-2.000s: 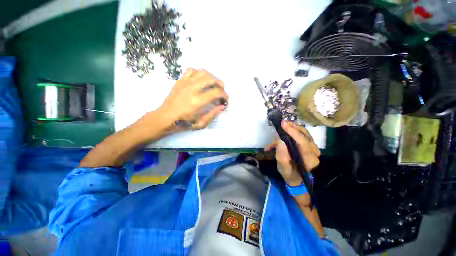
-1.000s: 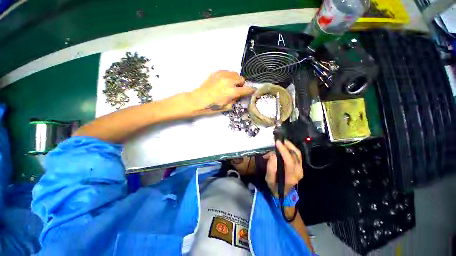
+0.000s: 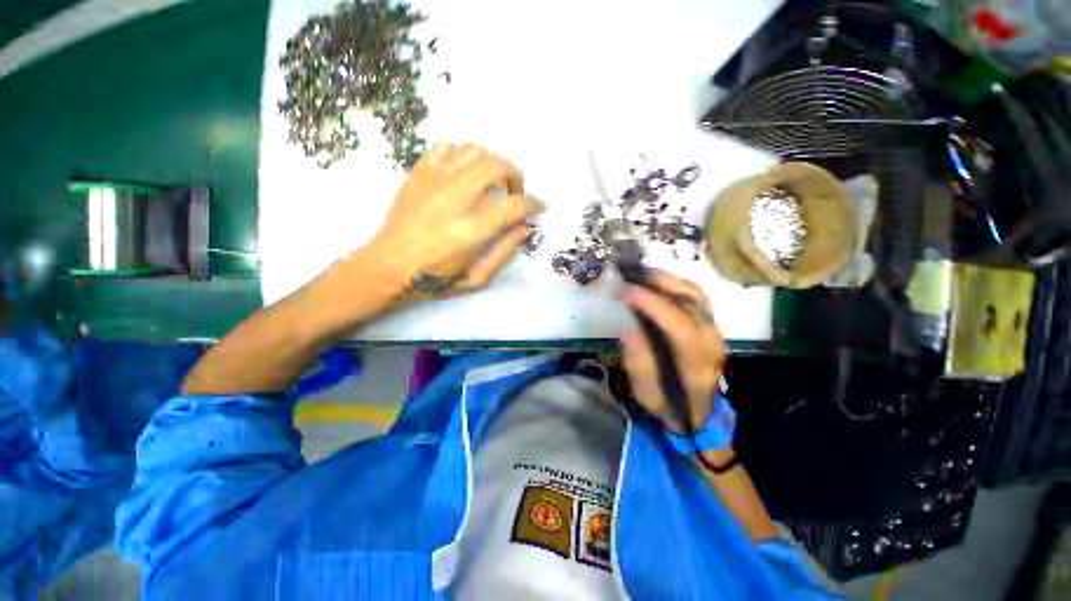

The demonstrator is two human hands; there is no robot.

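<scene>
My left hand (image 3: 456,221) is over the white sheet (image 3: 505,71), its fingers pinched together around a small dark component (image 3: 532,240), mostly hidden by the fingers. My right hand (image 3: 675,346) grips the black handle of a soldering iron (image 3: 631,256). The iron's blurred tip points up and away, between my left fingertips and a loose cluster of small dark and silver components (image 3: 664,211). A large heap of small terminal pieces (image 3: 352,76) lies at the far left of the sheet.
A solder spool (image 3: 118,229) stands on the green mat at left. Right of the sheet are a tan bowl (image 3: 810,223) with silvery contents, a fan with a wire grille (image 3: 810,112), a yellowish sponge tray (image 3: 990,319) and black trays (image 3: 869,470). Blue clothing shows at the left edge.
My left hand has moved left from beside the bowl and components. My right hand has brought the iron's tip from over the bowl to the sheet. The camera view has shifted.
</scene>
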